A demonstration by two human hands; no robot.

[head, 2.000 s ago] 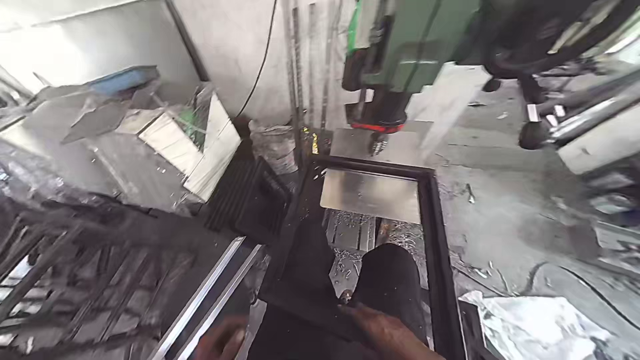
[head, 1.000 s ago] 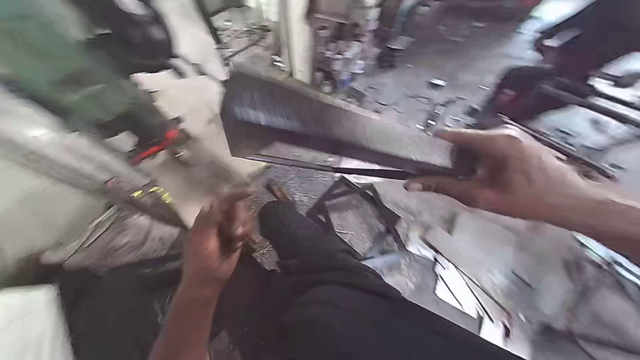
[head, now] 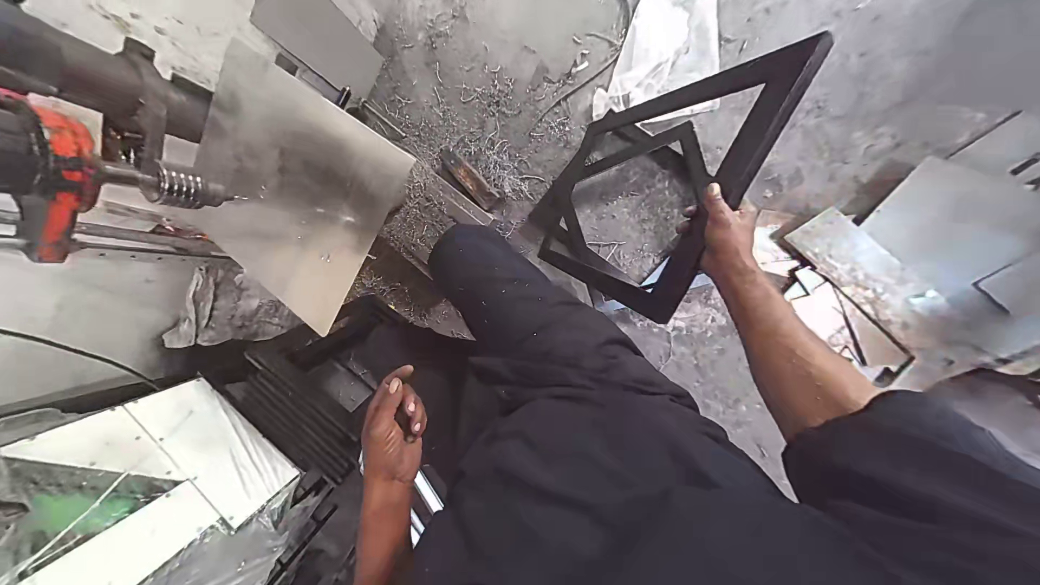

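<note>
My right hand [head: 725, 236] grips a black rectangular frame [head: 768, 134] by one side, out to my right over the floor. Another black frame lies beyond it or overlaps it; whether they touch I cannot tell. My left hand [head: 395, 426] is raised above my lap with its fingers loosely curled and nothing in it. To the left, a drill chuck with a bit and a coiled metal chip or spring [head: 183, 186] points at a flat metal sheet [head: 313, 195]. Near my left hand stands a stack of black frames [head: 301, 406].
Metal shavings [head: 487, 146] litter the floor past my knee, with a small block [head: 471, 179] among them. Clear plastic sheeting [head: 666, 57] lies farther off. Metal plates [head: 951, 219] are spread at the right. White panels [head: 162, 439] wrapped in plastic are at the lower left.
The view has swung strongly. A second ago my right hand held a dark frame edge-on at upper right; now it is lower and tilted so its opening shows. My left hand remains empty.
</note>
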